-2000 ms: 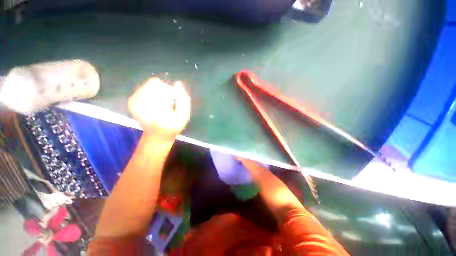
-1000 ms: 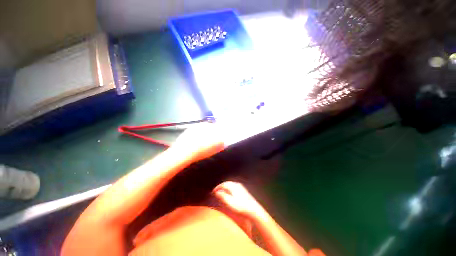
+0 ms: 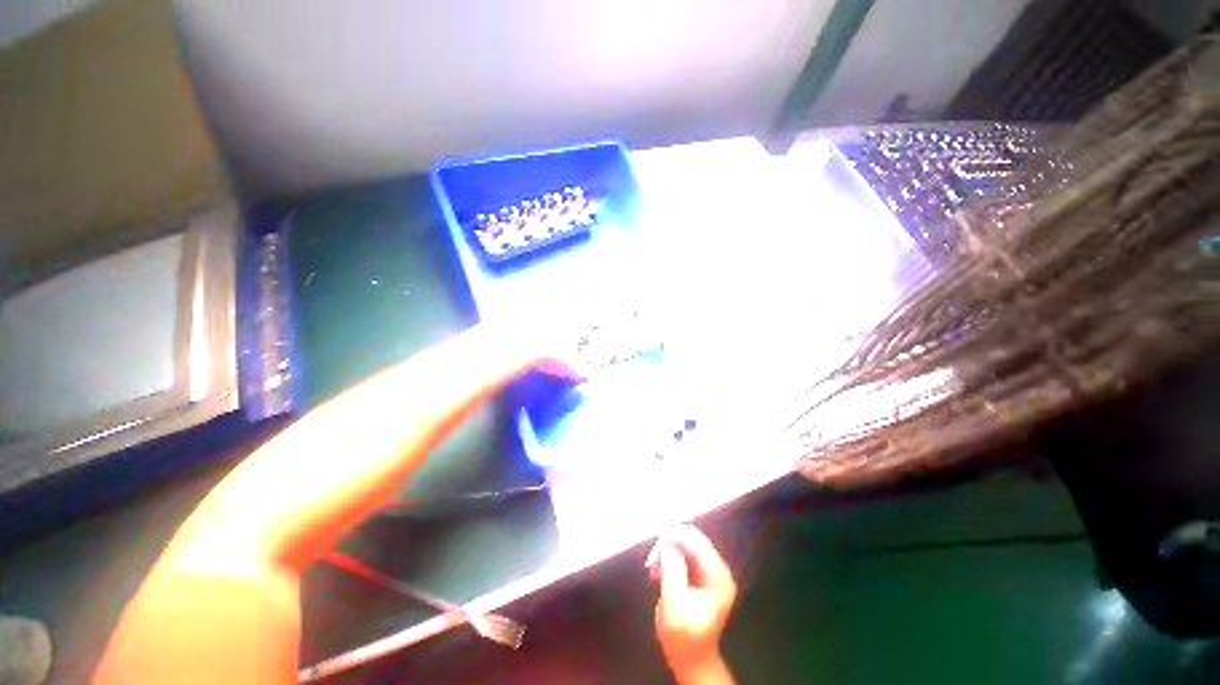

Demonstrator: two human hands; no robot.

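A blue bin stands at the back centre with a panel crowded with silver parts in it. My left hand reaches over the bin's near part; glare washes out its fingers, so any hold is hidden. Part of another parts-covered surface shows faintly beside it in the glare. My right hand is low in front of the bench edge, fingers bent close together; whether it pinches something is unclear. The red-handled tongs lie on the green mat, partly behind my left forearm, one tip near the bench edge.
The solder pot's brownish rim is at the left. A pale bottle is cut off at lower left. The large wire fan guard fills the right. More parts-covered boards show behind it. Strong glare covers the bench centre.
The view has shifted, with the bin lower in the picture. My left hand has moved from near the tongs' tips to over the bin. My right hand has come up closer to the bench edge.
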